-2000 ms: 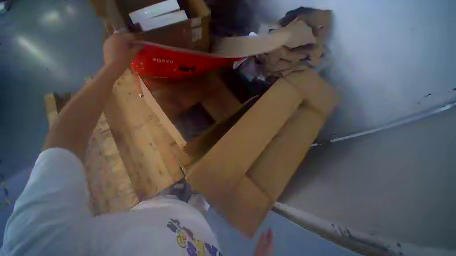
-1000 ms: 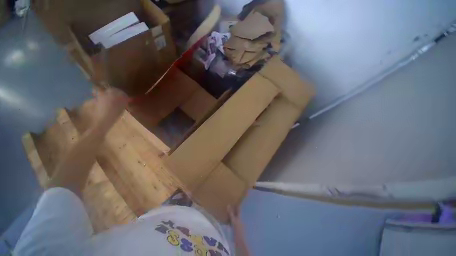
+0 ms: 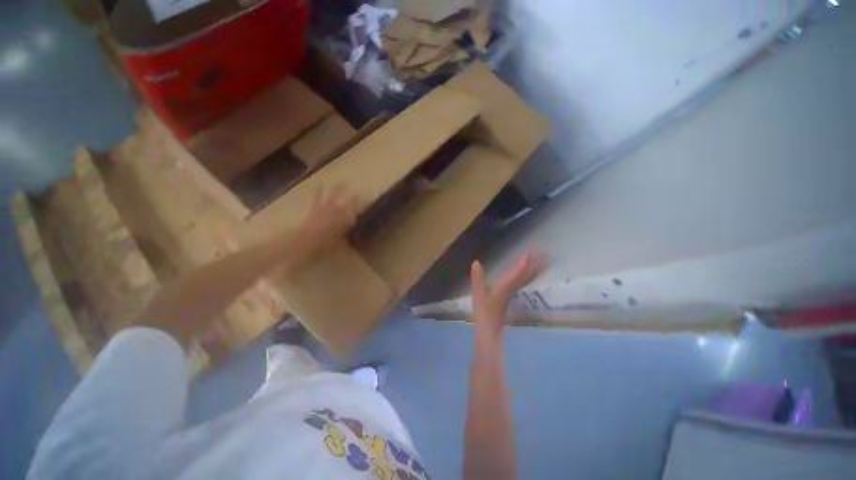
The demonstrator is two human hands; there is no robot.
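Observation:
A brown cardboard carton [image 3: 441, 211] with its flaps folded partly over its opening lies tilted in front of me, with a dark gap between the flaps. My left hand [image 3: 324, 220] is blurred and lies over the near flap; whether it grips the edge I cannot tell. My right hand [image 3: 502, 281] is bare, off the carton to its right, with thumb and fingers spread and nothing in it. The red-edged curved sheet [image 3: 216, 75] stands at the upper left against another open carton, with no hand on it.
Wooden pallet slats [image 3: 141, 234] lie at the left. An open carton [image 3: 282, 122] is behind the tilted one. Crumpled kraft paper [image 3: 436, 42] and a whitish plastic bag [image 3: 368, 47] are at the top. A white wall [image 3: 619, 84] rises at the right. A purple object [image 3: 765, 403] is at lower right.
My left hand has let go of the red sheet and moved right onto the carton flap. My right hand has come up beside the carton, off its near corner. The view has shifted.

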